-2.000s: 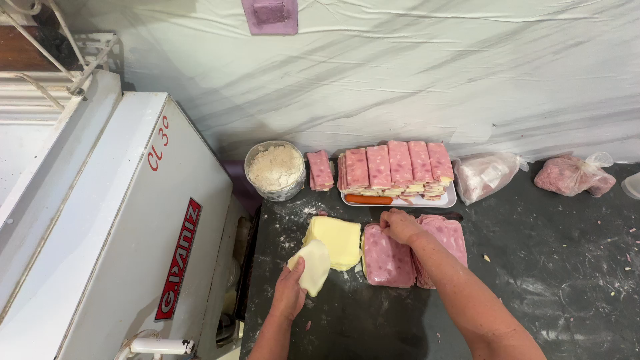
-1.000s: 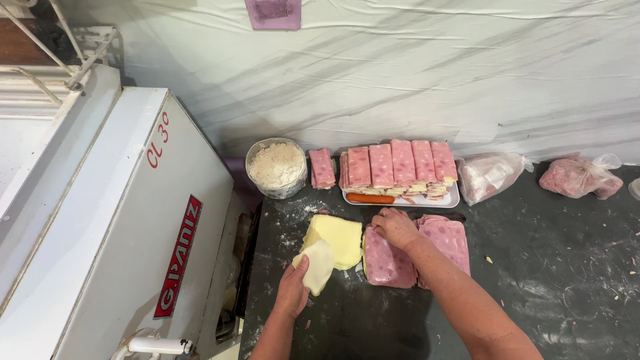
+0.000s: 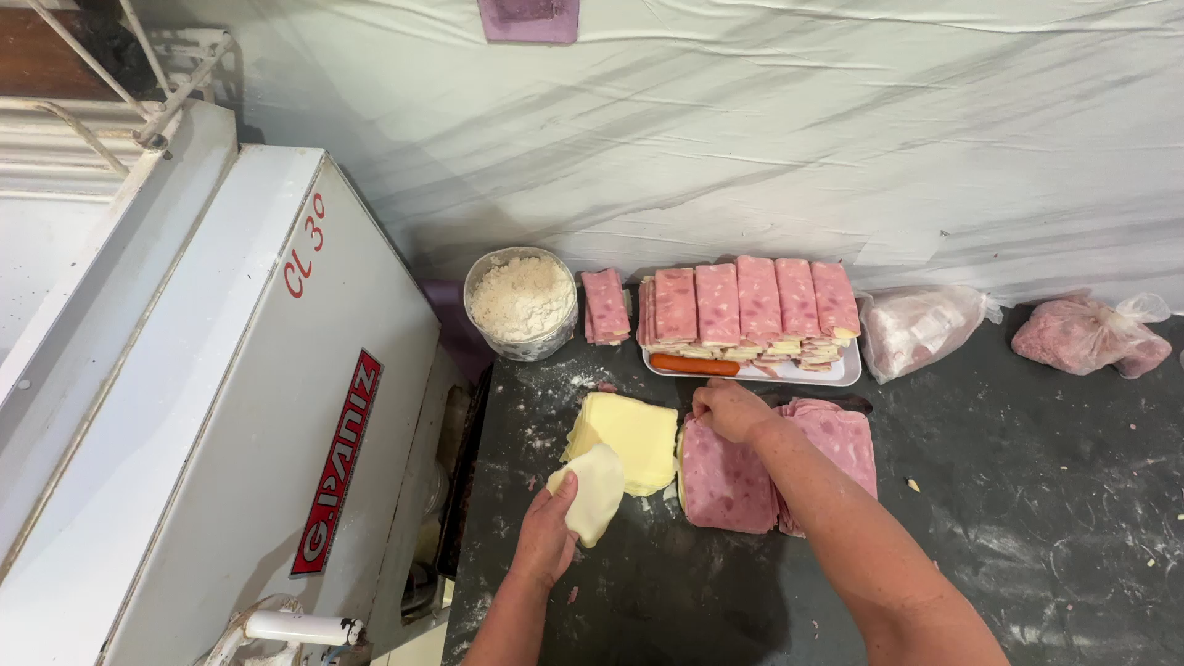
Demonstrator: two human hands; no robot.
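My left hand [image 3: 546, 534] holds a pale, thin, limp slice [image 3: 594, 492], probably cheese, between thumb and fingers over the lower left corner of a stack of yellow cheese slices [image 3: 635, 437]. To the right, my right hand [image 3: 730, 410] rests its bent fingers at the top left edge of a stack of pink ham slices [image 3: 728, 486]; whether a slice is pinched there is hidden. A second ham stack [image 3: 837, 444] lies beside it, partly under the right forearm.
Behind stand a tub of flour [image 3: 522, 299], a folded ham piece [image 3: 606, 306] and a white tray [image 3: 844, 373] bearing ham-and-cheese portions [image 3: 758, 301] and an orange-red stick [image 3: 695, 364]. Bags [image 3: 925, 328] [image 3: 1064, 338] lie right; a white machine [image 3: 268, 398] stands left.
My right hand has shifted slightly left along the top edge of the left ham stack. The left hand keeps its hold on the pale slice, almost unmoved.
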